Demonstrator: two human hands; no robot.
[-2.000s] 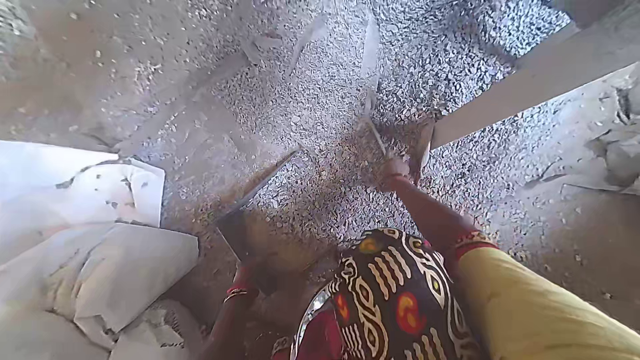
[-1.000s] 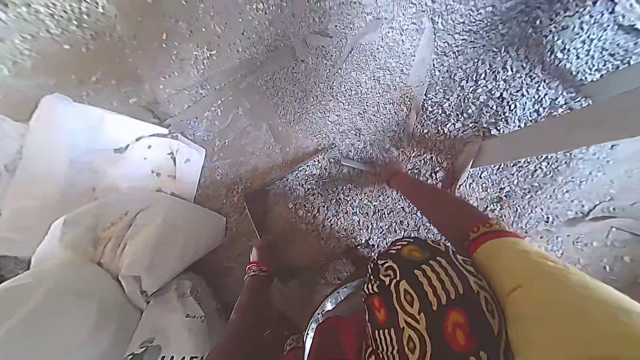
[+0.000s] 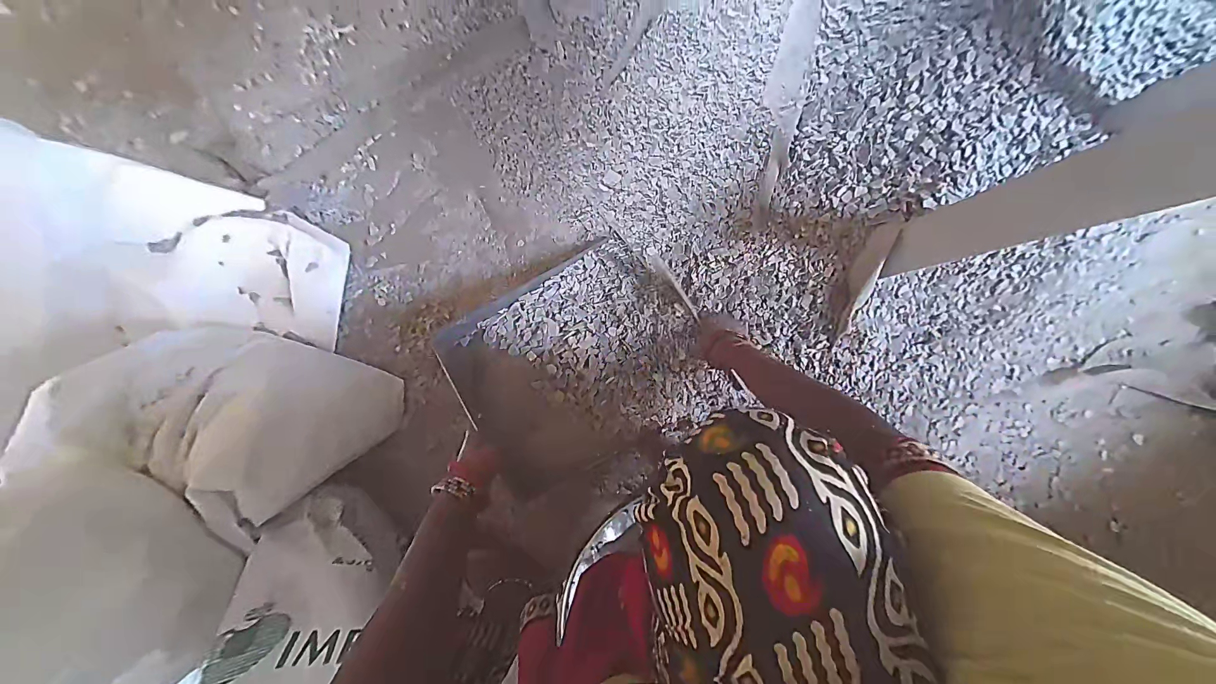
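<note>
A dark, flat-bottomed scoop or tray (image 3: 503, 380) with a raised edge lies tilted on the ground in the middle of the view, small pale chips spread over part of it. At its lower left edge my left hand (image 3: 472, 465) grips the rim. On its right side my right hand (image 3: 717, 337) is closed on a thin flat tool (image 3: 673, 285), whose exact kind I cannot tell, among the loose chips (image 3: 760, 275). A shiny curved metal rim (image 3: 598, 546) shows beside the patterned cloth (image 3: 779, 551) below.
White sacks (image 3: 294, 408), one bearing writing, stand at the left. A long pale beam or board (image 3: 1045, 190) reaches in from the right. A narrow pale strip (image 3: 790, 76) lies on the chips at the top. More chips (image 3: 1130, 47) are at the upper right.
Chips now cover much of the tray's surface, which was mostly bare two seconds ago. My right hand with the thin tool has come down beside the tray's right side. My left hand stays at the rim.
</note>
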